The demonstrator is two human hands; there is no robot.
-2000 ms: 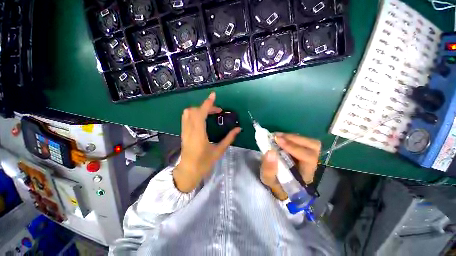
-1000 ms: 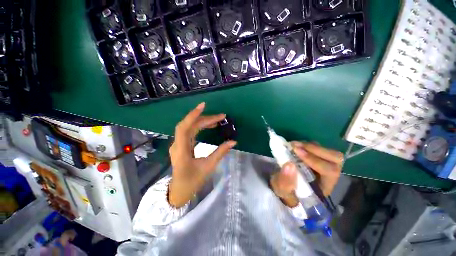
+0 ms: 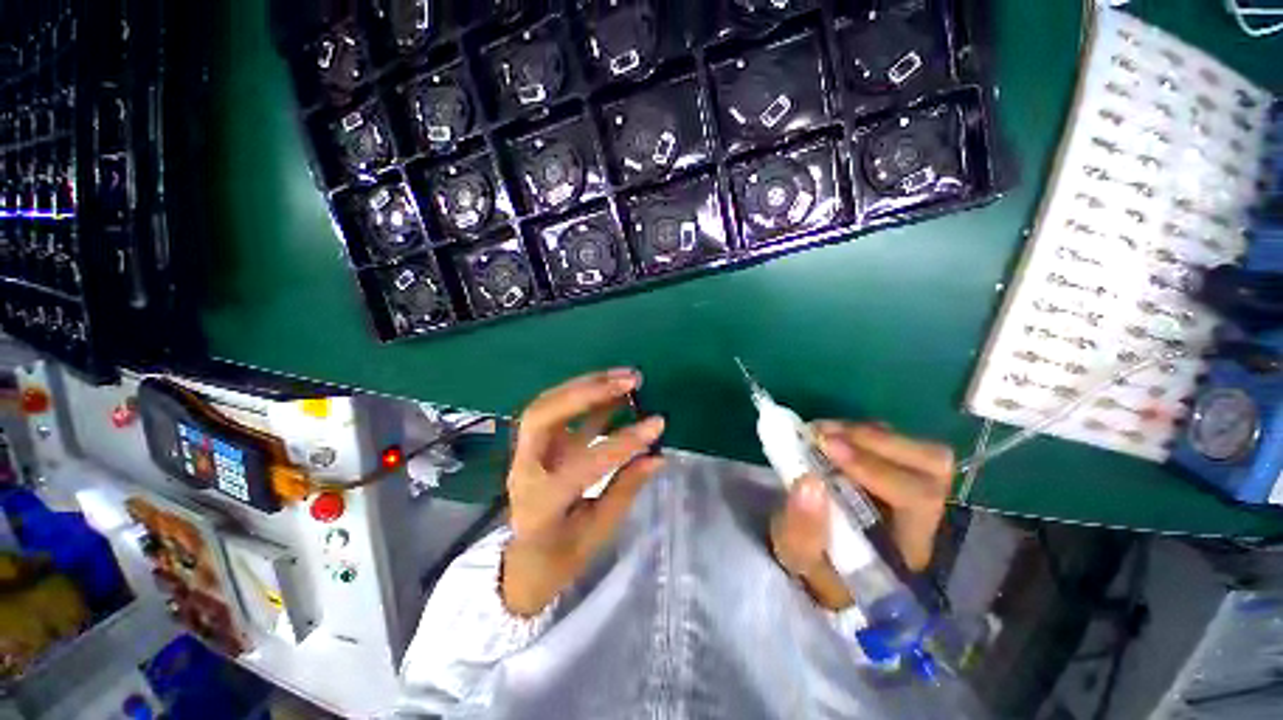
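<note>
My left hand (image 3: pixel 570 471) holds a round black speaker unit (image 3: pixel 640 421) between thumb and fingers over the bench's front edge. The disc is seen nearly edge-on and is dark, so its face cannot be made out. My right hand (image 3: pixel 872 499) is closed around a white glue syringe (image 3: pixel 812 485) with a clear barrel and a blue rear fitting. Its thin needle (image 3: pixel 747 374) points up and left, to the right of the disc and apart from it. A black blister tray (image 3: pixel 675 274) behind my hands holds round black discs in its square pockets.
Stacked black trays (image 3: pixel 106 183) stand at the left. A white board with rows of small metallic pieces (image 3: pixel 1112 239) lies at the right, beside a blue controller (image 3: pixel 1227 429). A clear hose (image 3: pixel 1055 411) runs there. A machine with a keypad (image 3: pixel 211 457) is at lower left.
The disc has turned from face-on to nearly edge-on, and my left fingers have closed in around it. My right hand still holds the syringe. The whole view has shifted, showing more of the stacked trays.
</note>
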